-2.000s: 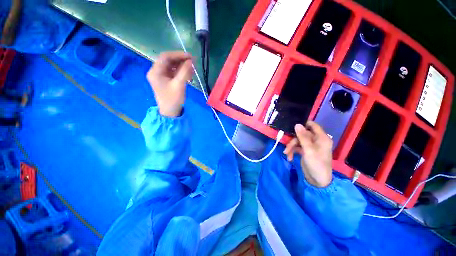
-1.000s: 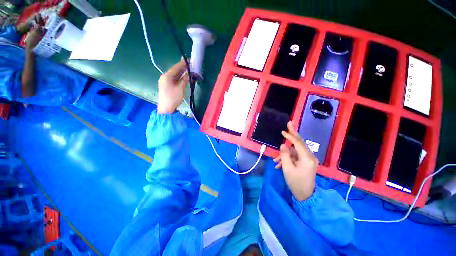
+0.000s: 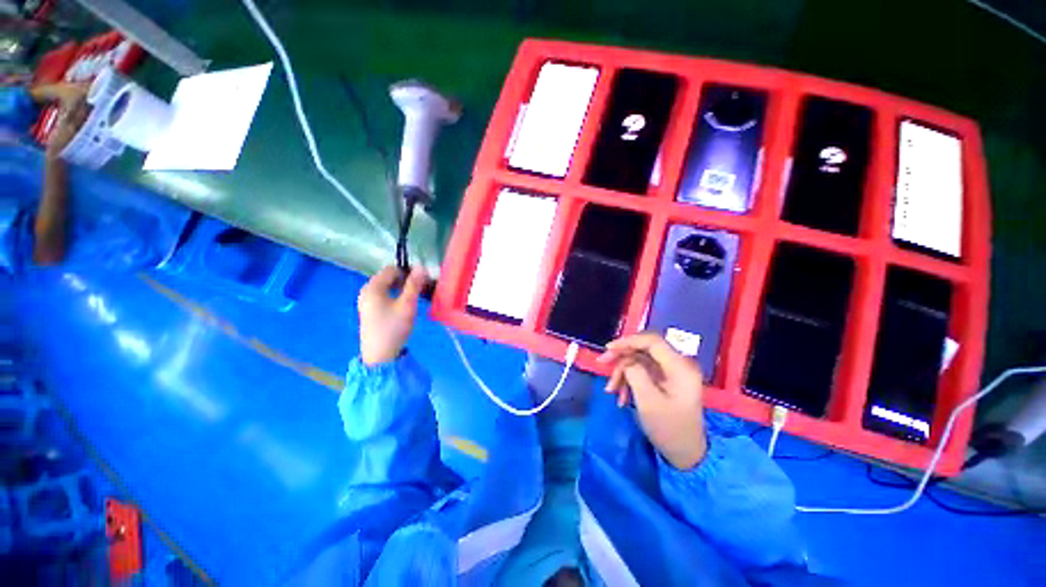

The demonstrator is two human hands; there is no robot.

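Note:
A red tray [image 3: 658,203] holds several smartphones in two rows, some with lit white screens. A white cable plug [image 3: 572,353] is at the lower edge of a black-screen phone [image 3: 595,275]. My right hand [image 3: 663,390] is over the tray's near edge, right of that plug, fingers apart and holding nothing visible. A camera-side-up phone [image 3: 693,289] lies just above it. My left hand [image 3: 389,313] is left of the tray, its fingertips at the black cord [image 3: 405,229] below a barcode scanner [image 3: 419,143]; whether they grip it is unclear.
Another white plug [image 3: 779,416] is at a phone near the tray's front edge. A second scanner [image 3: 1017,424] is partly visible at right. A paper sheet [image 3: 210,118] and white roll [image 3: 140,116] lie at left, near another person's arm [image 3: 52,206].
The view has shifted. My left hand has moved from beside the scanner handle down to its cord. My right hand has moved left towards the first cable plug.

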